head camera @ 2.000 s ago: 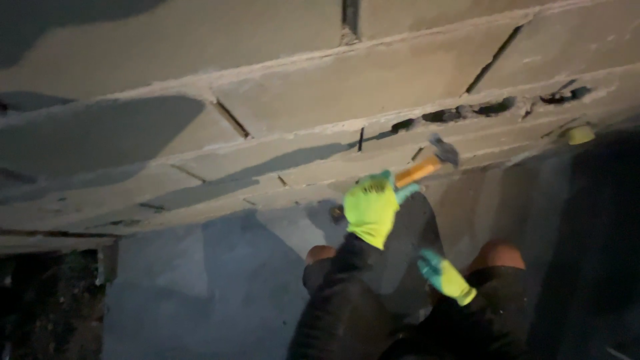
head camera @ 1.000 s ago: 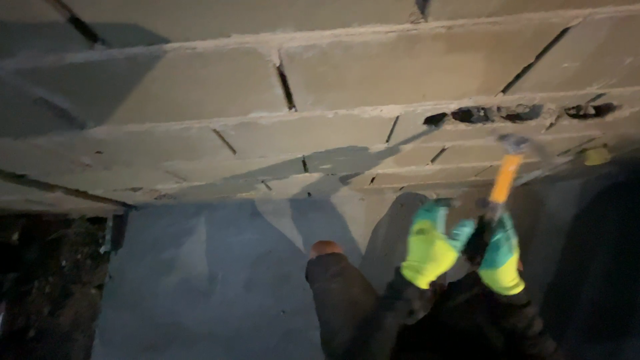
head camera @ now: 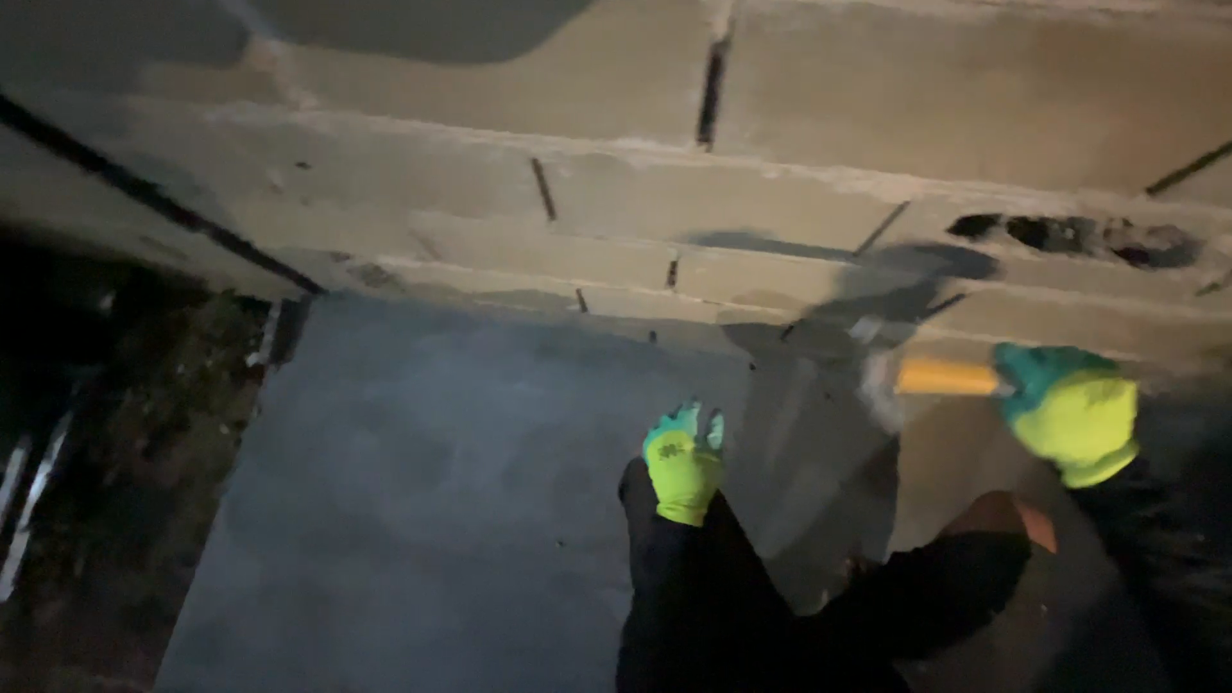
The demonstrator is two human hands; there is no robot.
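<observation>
My right hand [head camera: 1070, 414], in a yellow and green work glove, is closed around the handle of a hammer [head camera: 948, 377]. The hammer's orange-yellow part points left and its blurred head is at the left end, in front of the lower wall. My left hand [head camera: 685, 464], gloved alike, is over my leg with its fingers apart and nothing seen in it. Above the hands runs a block wall [head camera: 616, 202] with mortar joints and dark upright gaps. A row of broken holes [head camera: 1068, 236] shows in the wall at the upper right.
A smooth grey floor slab [head camera: 414, 481] meets the foot of the wall. Past its left edge lies dark, rough ground [head camera: 183, 423] with pale strips on it. My knees and dark clothing fill the lower right. Shadows fall across the wall.
One second ago my hands were close together with the hammer upright. Now they are apart, my left hand to the left, and the hammer lies sideways in my right hand.
</observation>
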